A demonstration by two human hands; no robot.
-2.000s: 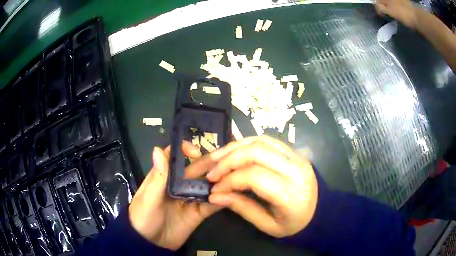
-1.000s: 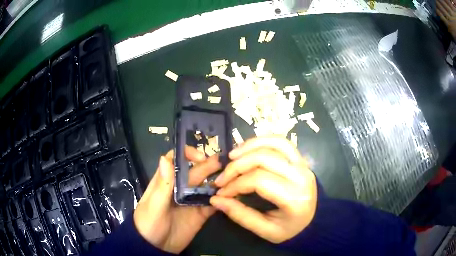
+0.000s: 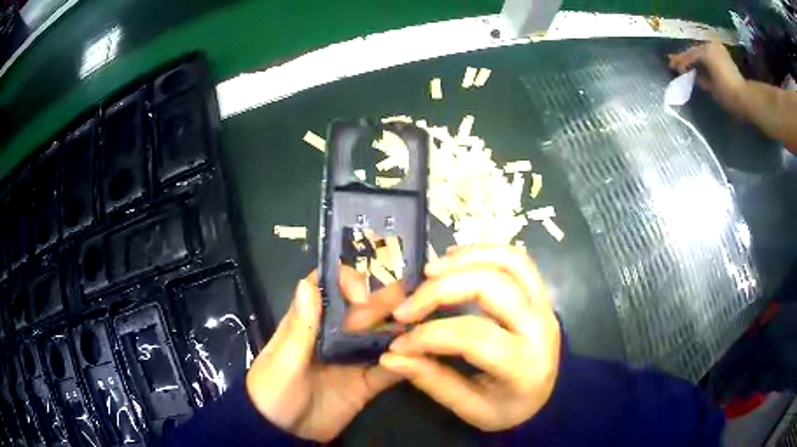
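A black phone housing [image 3: 376, 209] is held up in front of me, with a round opening near its top and a window lower down. My left hand [image 3: 306, 371] grips its left side and lower end, its fingertips showing through the window. My right hand [image 3: 481, 336] has its fingertips on the lower right edge of the housing; whether they hold a small part cannot be told. A loose heap of cream strips [image 3: 476, 192] lies behind the housing on the dark green bench. More cream and dark pieces show through the window.
A glossy black blister tray [image 3: 140, 236] lies on the left. A clear ribbed plastic sheet [image 3: 647, 209] lies on the right, glaring. A white edge rail [image 3: 349, 58] borders the green belt [image 3: 218, 35]. Another person's hand [image 3: 717, 79] is at the upper right, near a white tab.
Both hands and the housing have shifted slightly right in view, and the housing is tilted differently, so its round top opening shows again. The other person's hand is back near the white tab.
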